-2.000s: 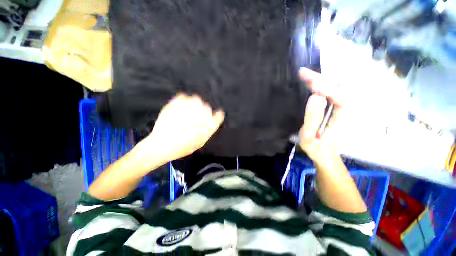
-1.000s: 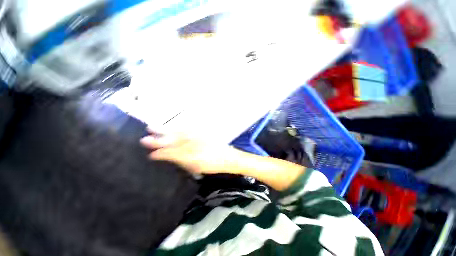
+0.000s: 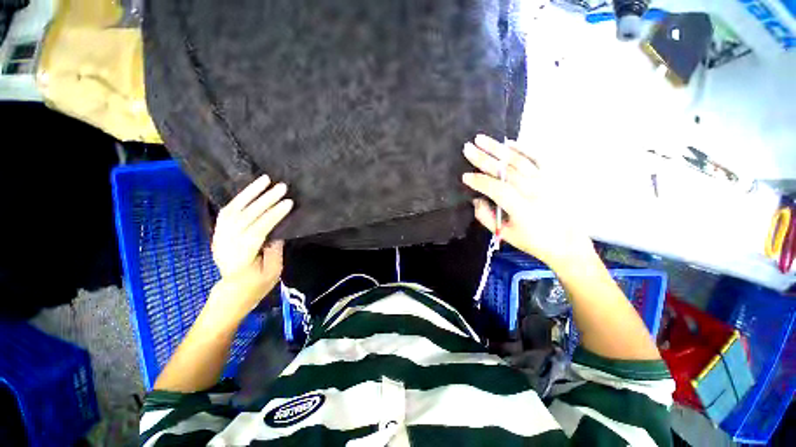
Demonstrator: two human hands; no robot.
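A dark mottled garment panel (image 3: pixel 349 113) lies spread in front of me, with a ridged seam line curving down its left side and a folded edge near me. My left hand (image 3: pixel 249 234) is at its lower left corner, fingers on top and thumb at the edge. My right hand (image 3: pixel 524 196) is at its lower right edge, fingers spread on the cloth. A thin pale stick with a reddish part (image 3: pixel 499 209) lies between the fingers of my right hand.
A white machine table (image 3: pixel 602 166) is at right, with a dark-handled item (image 3: pixel 681 44) and yellow-red handles (image 3: pixel 779 237). A yellow-tan piece (image 3: pixel 96 70) is upper left. Blue crates stand at left (image 3: pixel 161 262) and right (image 3: pixel 641 284). A red object (image 3: pixel 694 336) is lower right.
The view swung right to the table and crates, then back to the panel. My left hand, earlier closed on top of the panel, now lies at its lower left corner with fingers extended.
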